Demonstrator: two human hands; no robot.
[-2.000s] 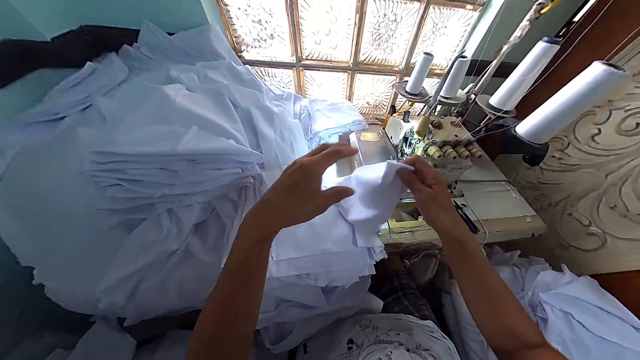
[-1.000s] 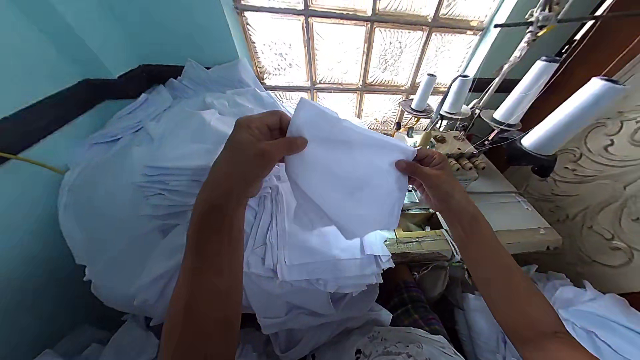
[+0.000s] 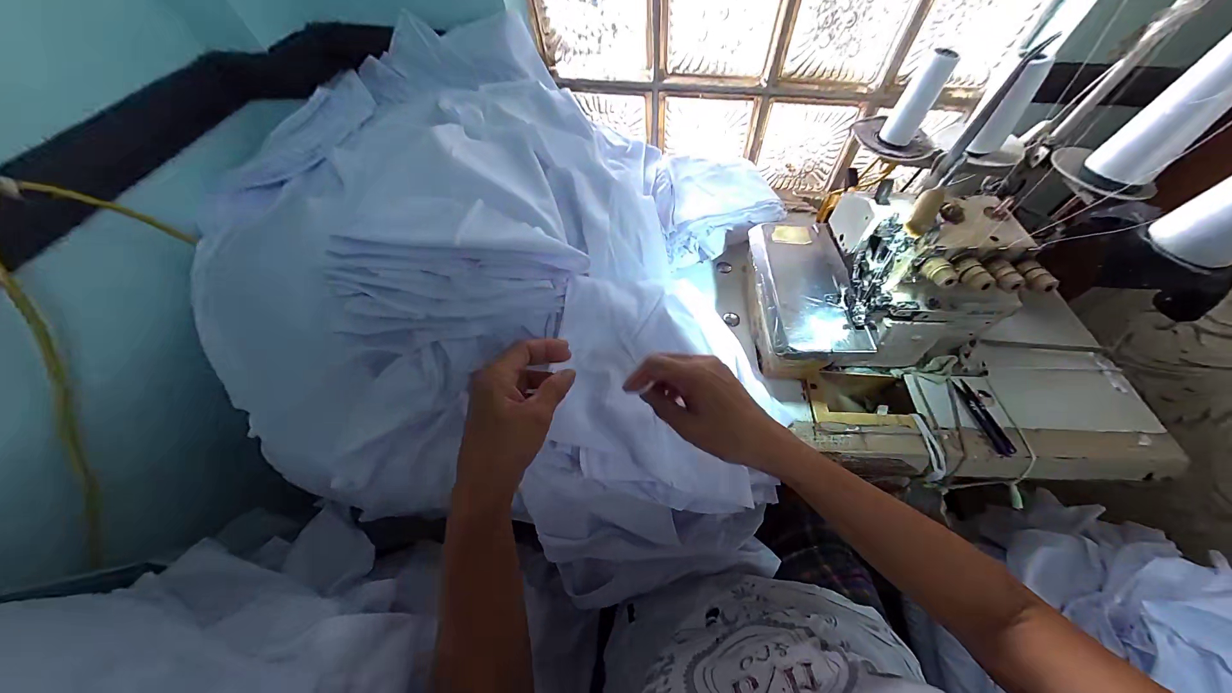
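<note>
My left hand is over the pile of white fabric, its thumb and index finger a little apart with nothing seen between them. Just above it lies a stack of folded white pieces. My right hand hovers over flat white cut pieces, its fingers curled toward the thumb; whether something thin is pinched there cannot be told. To the right stands an overlock sewing machine, its lamp lit over the metal plate. Neither hand touches it.
White thread cones stand behind the machine. Dark thread snips lie on the machine table's edge. More white fabric is heaped at lower right and lower left. A glass-block window is behind. A yellow cord hangs at left.
The white piece that both hands held up one second ago is no longer raised between them. Both hands are now lower, over the fabric, and my left hand's fingers have let go.
</note>
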